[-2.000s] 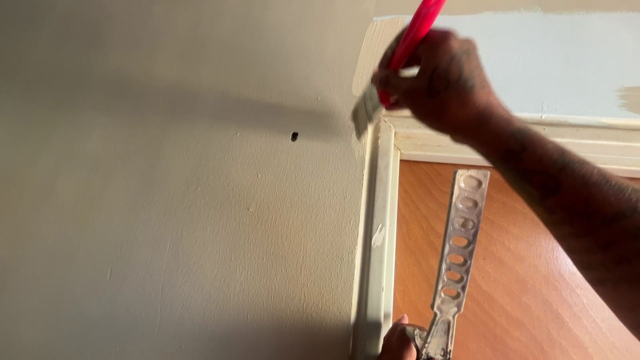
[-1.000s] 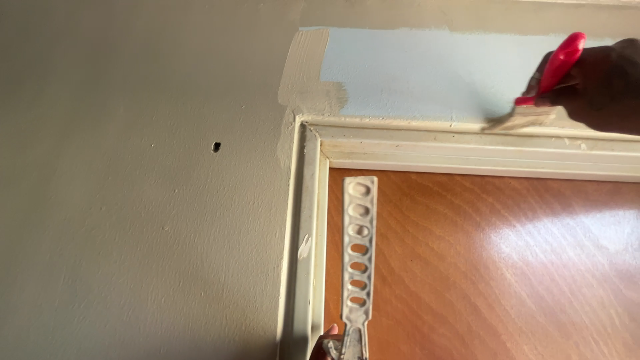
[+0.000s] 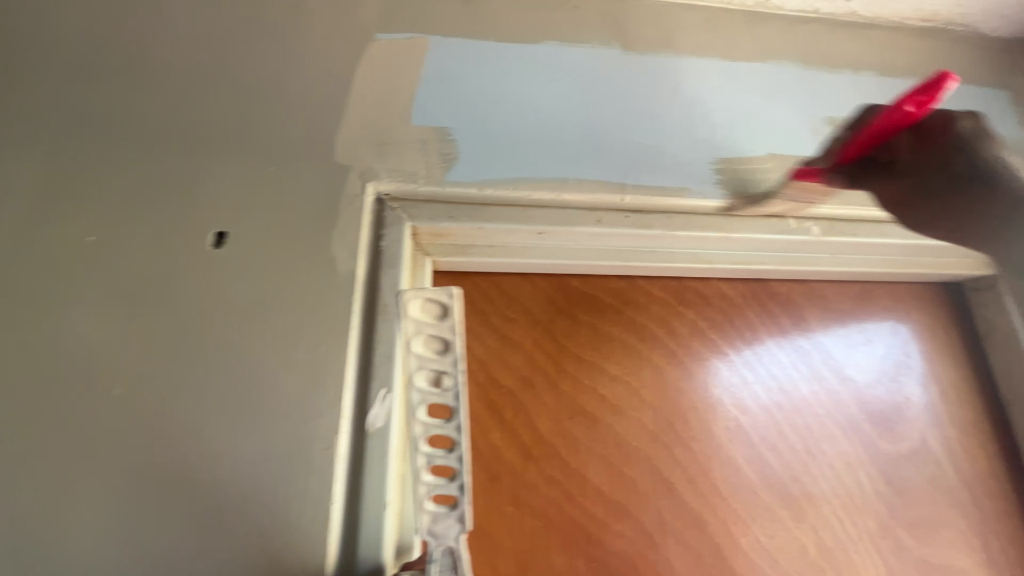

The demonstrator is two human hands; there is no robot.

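Observation:
My right hand (image 3: 920,168) is closed around the red handle of a paintbrush (image 3: 896,124). The brush's bristles, blurred, lie along the top edge of the door frame (image 3: 672,236), at a beige patch over the light blue band (image 3: 576,112) of wall. At the bottom edge only a small part of my left hand (image 3: 412,566) shows, at the lower end of a paint-spattered flat metal tool with a row of holes (image 3: 436,392). That tool stands upright in front of the frame's left side and the door.
Below the frame is a glossy brown wooden door (image 3: 640,416). Grey-beige wall (image 3: 184,360) with a small dark hole (image 3: 218,239) lies to the left. A pale edge (image 3: 904,16) runs along the top right.
My right hand with the brush has gone from the frame's top left corner rightward along its top. Fresh beige now covers part of the blue near the brush. The view has shifted.

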